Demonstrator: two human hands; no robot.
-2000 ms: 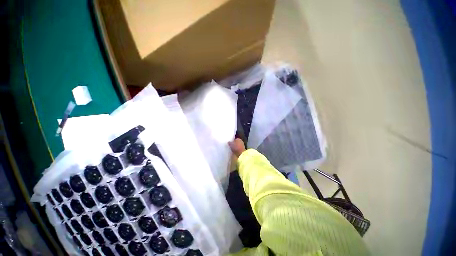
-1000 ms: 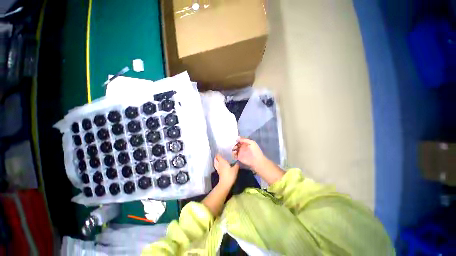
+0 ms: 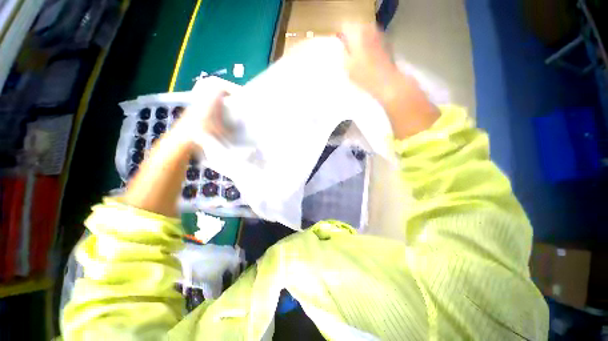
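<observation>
A thin white interleaf sheet [image 3: 280,113] is raised in front of me, spread between my two hands. My left hand [image 3: 210,123] is blurred and holds its left side, over the tray. My right hand [image 3: 367,60] is blurred and holds its upper right corner; the fingertips are hard to make out. The blister tray [image 3: 127,143] lies under the sheet's left part, with rows of round black moulded parts [image 3: 210,189] showing. The sheet hides the rest of the tray.
A cardboard box [image 3: 320,20] stands at the top. A covered tray [image 3: 337,196] lies right of the bench. White paper [image 3: 209,226] lies on the green bench [image 3: 230,40] below the tray. A red object [image 3: 27,226] is at far left. A blue container [image 3: 567,143] is at far right.
My hands have moved from close together to wide apart, up and outward, with the white sheet now raised between them. It now covers much of the tray. The view has shifted.
</observation>
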